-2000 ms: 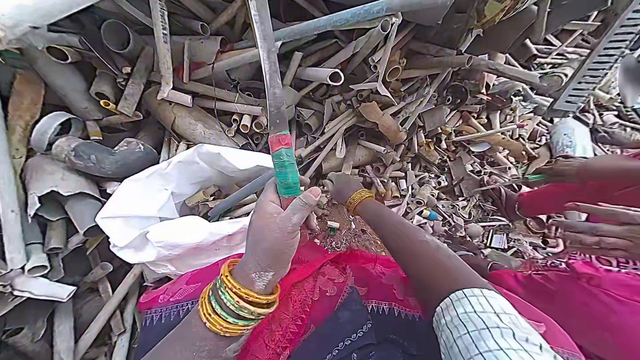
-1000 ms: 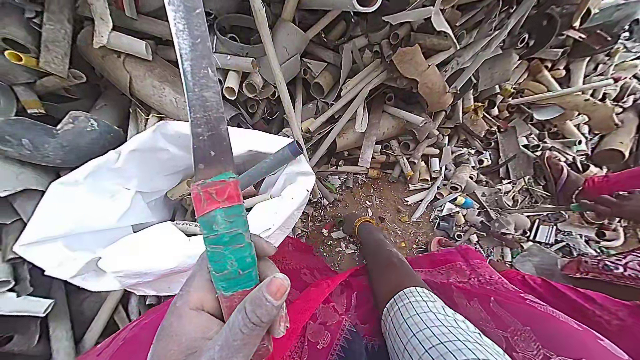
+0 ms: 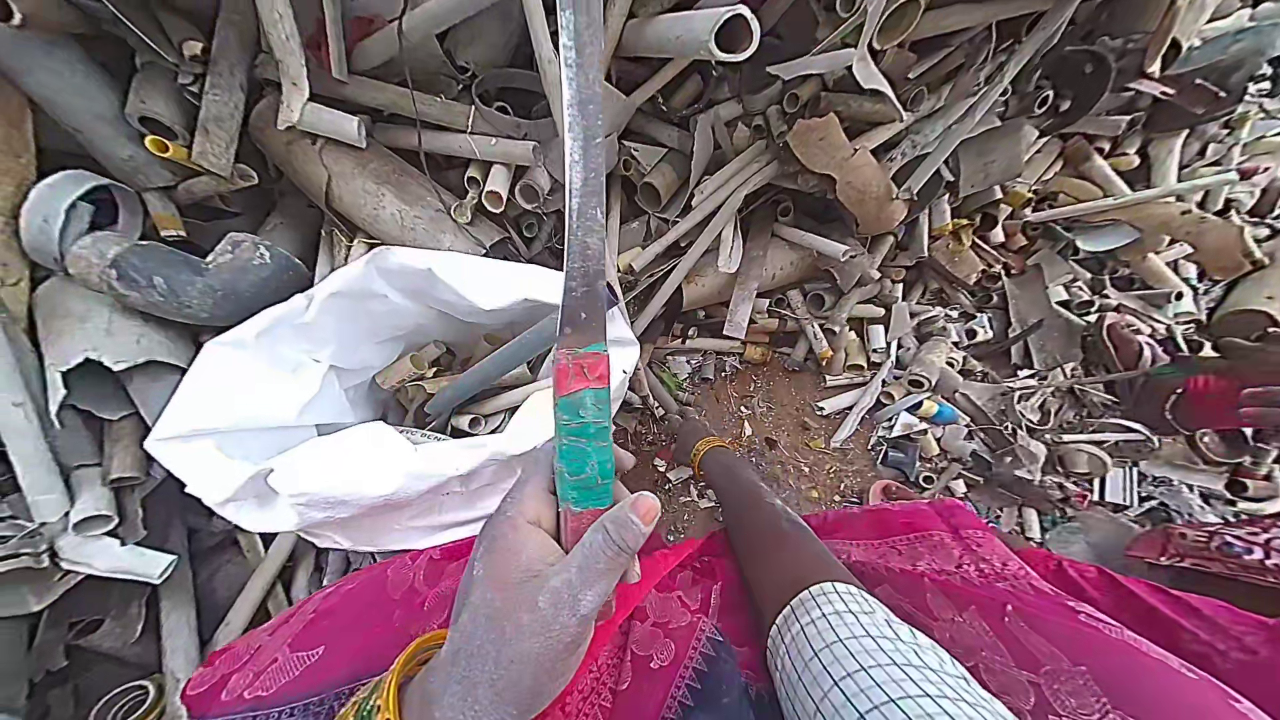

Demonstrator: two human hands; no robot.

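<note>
My left hand (image 3: 555, 570) is closed around the handle of a long flat metal blade (image 3: 583, 200), its grip wrapped in green and red tape. The blade points upward, in front of the right side of an open white sack (image 3: 270, 400). Inside the sack lie cut pipe pieces and a longer grey pipe (image 3: 495, 365). My right hand (image 3: 688, 432) reaches down to the ground just right of the sack, beside the end of a thin pipe (image 3: 660, 392). Its fingers are small and partly hidden, so its grip is unclear.
Heaps of scrap plastic pipe surround the sack, with a grey pipe elbow (image 3: 190, 275) on the left and a broken brown sheet (image 3: 848, 175) above. Bare soil (image 3: 790, 425) shows right of my right hand. Another person's hand (image 3: 1262, 400) is at the right edge.
The blade stands in front of the sack's right side; one second ago it was over its middle. My right hand stays low by the ground. The view has shifted since two seconds ago.
</note>
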